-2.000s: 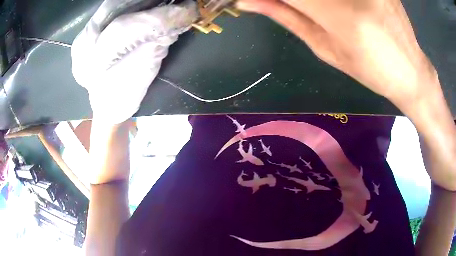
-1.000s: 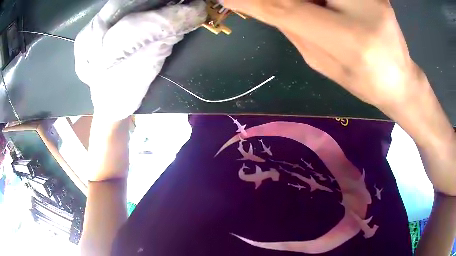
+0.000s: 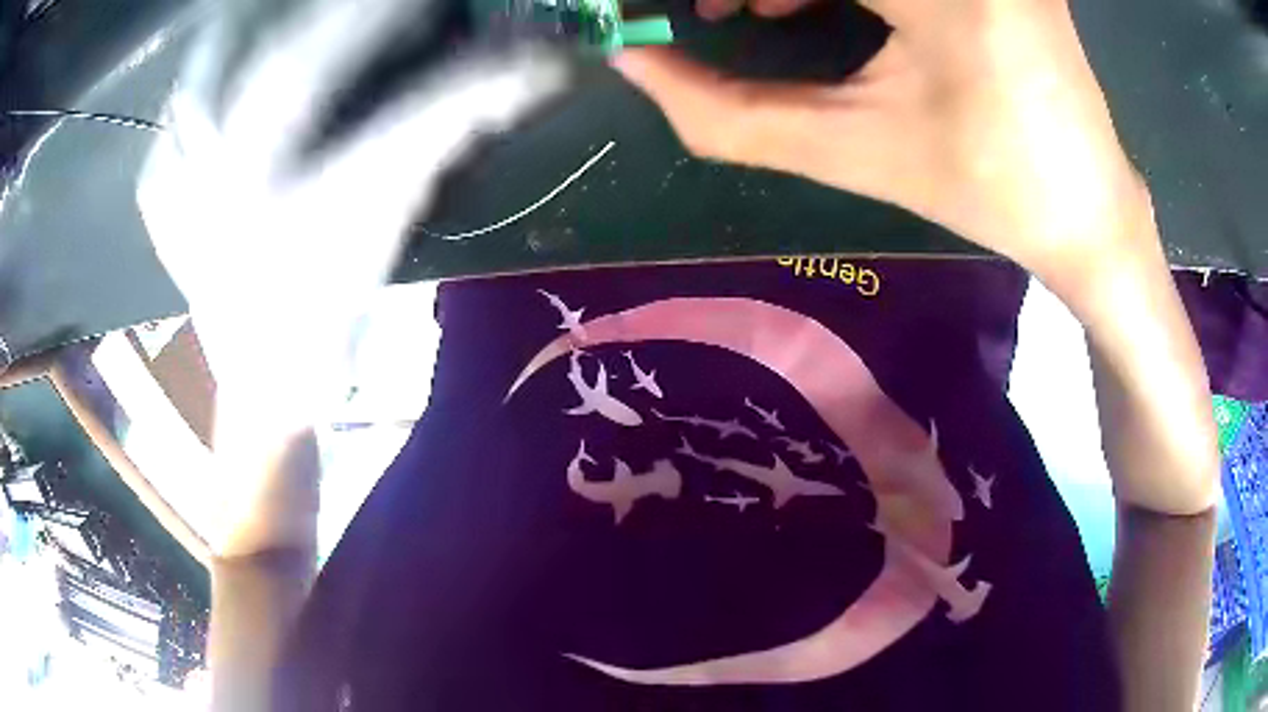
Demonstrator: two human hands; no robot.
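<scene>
A small circuit board point(image 3: 643, 29) shows bright green at the top edge, partly cut off and blurred. My right hand point(image 3: 890, 125) is bare, with its thumb tip against the board's lower edge and its other fingertips cut off by the top edge. My left hand point(image 3: 320, 167), in a white glove, is strongly blurred. Its fingers reach close to the board's left end. Whether they grip it cannot be told.
A thin pale wire strand point(image 3: 535, 206) lies curved on the dark green mat point(image 3: 779, 223) between my hands. A brown frame edge point(image 3: 132, 452) and white-and-black pieces point(image 3: 111, 612) are at the lower left. A blue perforated crate point(image 3: 1242, 536) is at the right rim.
The board showed its yellow-tan side and now shows green. My left glove has become blurred with motion. The view has shifted, so the shirt and mat edge sit further left and higher.
</scene>
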